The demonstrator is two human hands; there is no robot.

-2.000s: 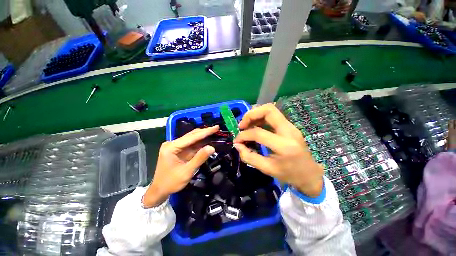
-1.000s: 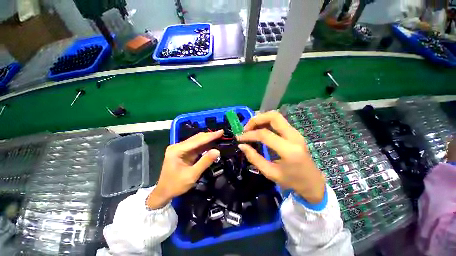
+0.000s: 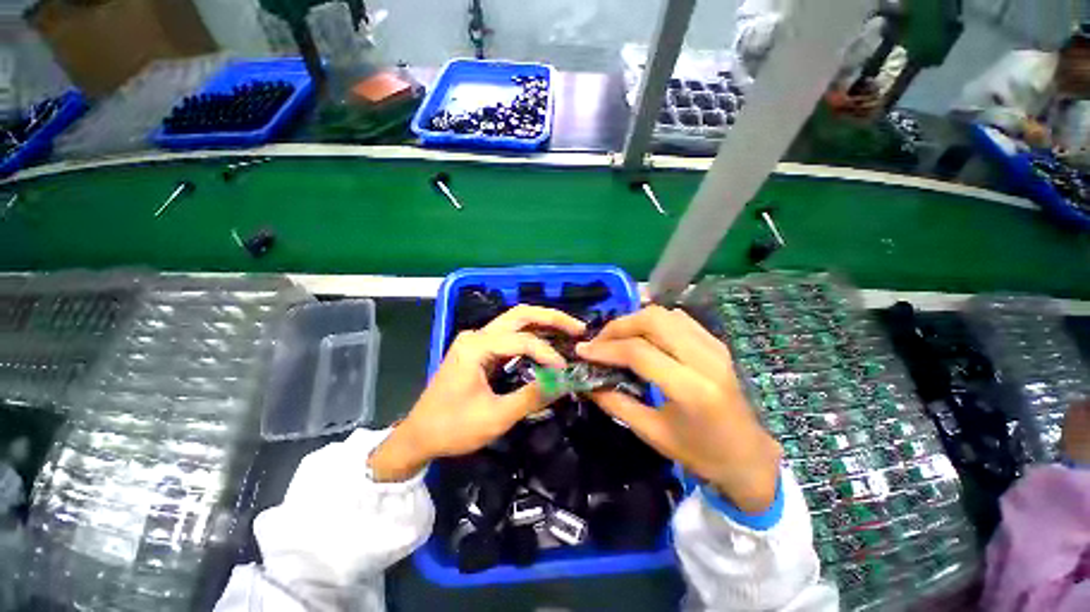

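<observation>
A green circuit board [image 3: 552, 380] is held between my two hands, tilted, above the blue parts bin [image 3: 550, 574]. My left hand [image 3: 484, 389] pinches its left end between thumb and fingers. My right hand [image 3: 675, 389] has its fingertips on the right part of the same piece. Something dark lies at the fingertips with the board; the fingers partly hide it, so I cannot tell how the two are joined. Black housings [image 3: 544, 466] fill the bin below my hands, some with silver-white rectangular faces.
Left of the bin are a clear plastic box [image 3: 320, 368] and clear blister trays [image 3: 155, 418]. Right is a blister tray of green boards [image 3: 837, 430]. Beyond runs the green conveyor [image 3: 359, 215] with small units, crossed by a grey post [image 3: 765, 144]. A pink sleeve [image 3: 1046, 538] is at right.
The board has gone from upright above my right fingertips to lower and flatter between both hands. My hands have closed together. The view has shifted, and units on the belt have changed position.
</observation>
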